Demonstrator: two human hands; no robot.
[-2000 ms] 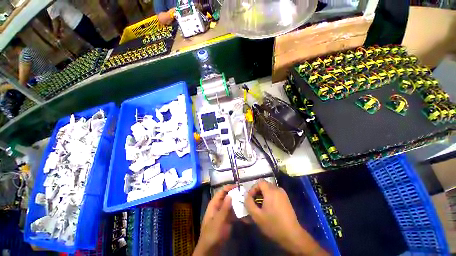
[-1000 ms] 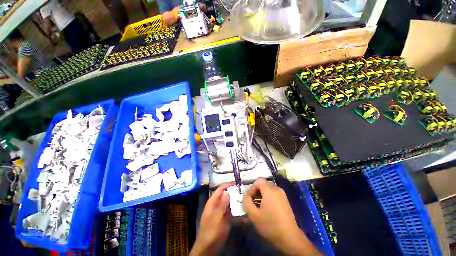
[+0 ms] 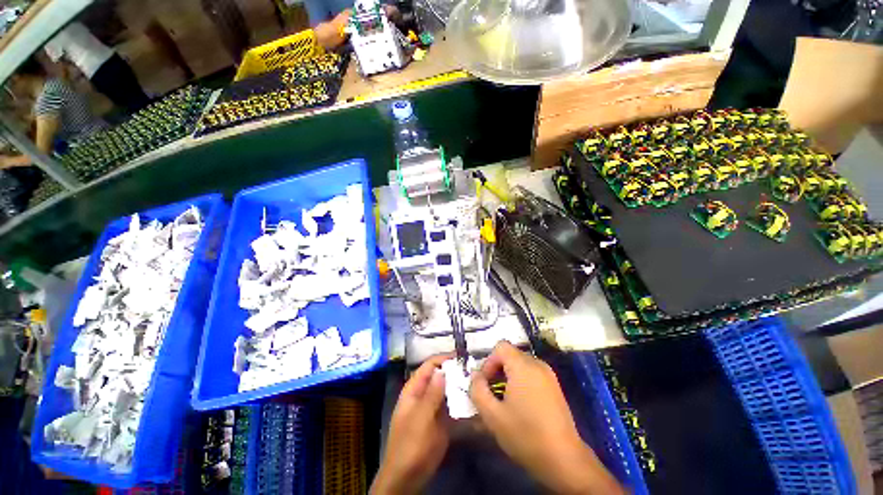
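A white plastic housing (image 3: 460, 391) is held under the tip of the dark soldering iron (image 3: 459, 329) of the white soldering machine (image 3: 426, 242). My left hand (image 3: 418, 418) grips the housing's left side. My right hand (image 3: 523, 401) is at its right side, thumb and forefinger pinched near the iron tip. A bit of yellow and dark, perhaps a circuit board (image 3: 498, 388), shows under my right fingers. What the right fingertips pinch is too small to tell.
Two blue bins (image 3: 206, 372) of white housings stand left. A fan (image 3: 547, 247) and stacked black foam sheets (image 3: 678, 261) with circuit boards are right. A slatted blue crate (image 3: 775, 406) is low right. A clear hood (image 3: 537, 39) hangs above. People are across the bench.
Compared with the earliest frame, the view has shifted slightly. Both hands stay at the housing under the iron, with only small finger movements.
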